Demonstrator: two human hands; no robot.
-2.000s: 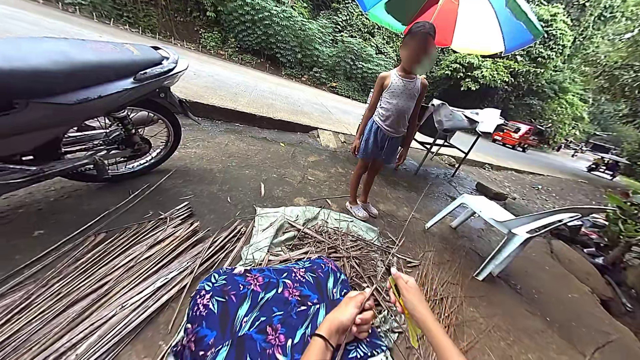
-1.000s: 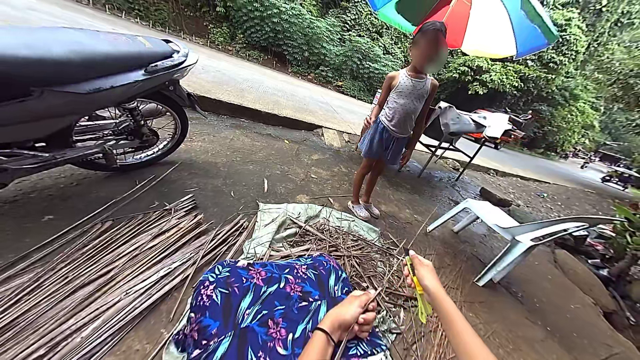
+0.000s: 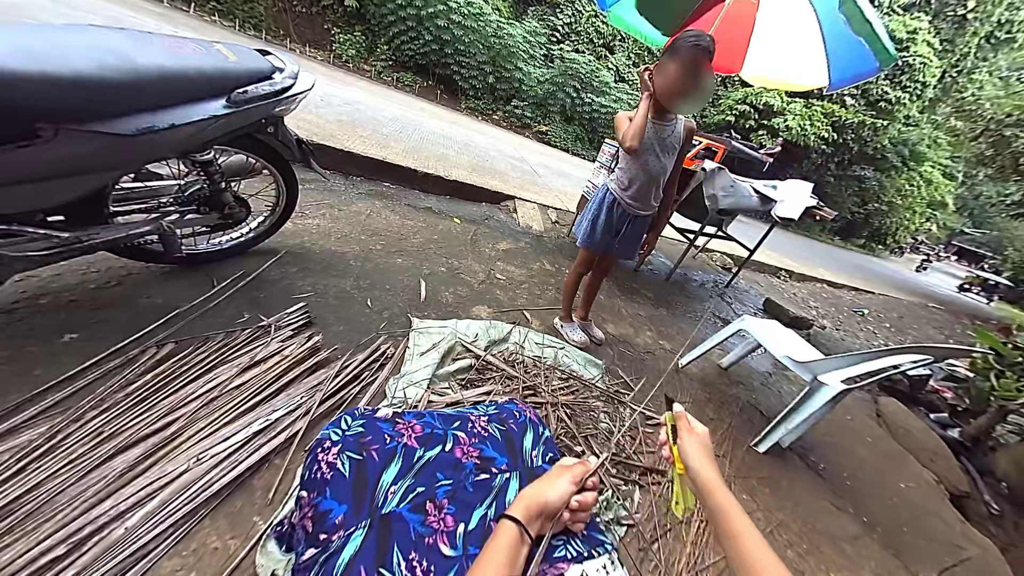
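My left hand [image 3: 560, 496], with a dark band at its wrist, is closed around a thin, dry stalk [image 3: 604, 458] above the blue floral cloth [image 3: 432, 480] over my lap. The stalk's thin end reaches up and to the right. To the right, my right hand [image 3: 690, 448] grips a yellow utility knife [image 3: 678, 480], its dark tip pointing up, a little apart from the stalk. Beyond the cloth, brown stalk scraps [image 3: 536, 392] lie on a pale green sack [image 3: 436, 352]. Long dry stalks [image 3: 184, 416] are spread on the ground at the left.
A person [image 3: 640, 176] stands ahead beneath a multicoloured umbrella [image 3: 768, 40]. A motorcycle [image 3: 160, 144] is parked at the left. A white plastic chair [image 3: 800, 368] lies tipped at the right, with a cloth-topped table [image 3: 752, 196] behind it. A road runs across the back.
My right hand with the knife has moved away from my left hand. The standing person has raised a hand to the head.
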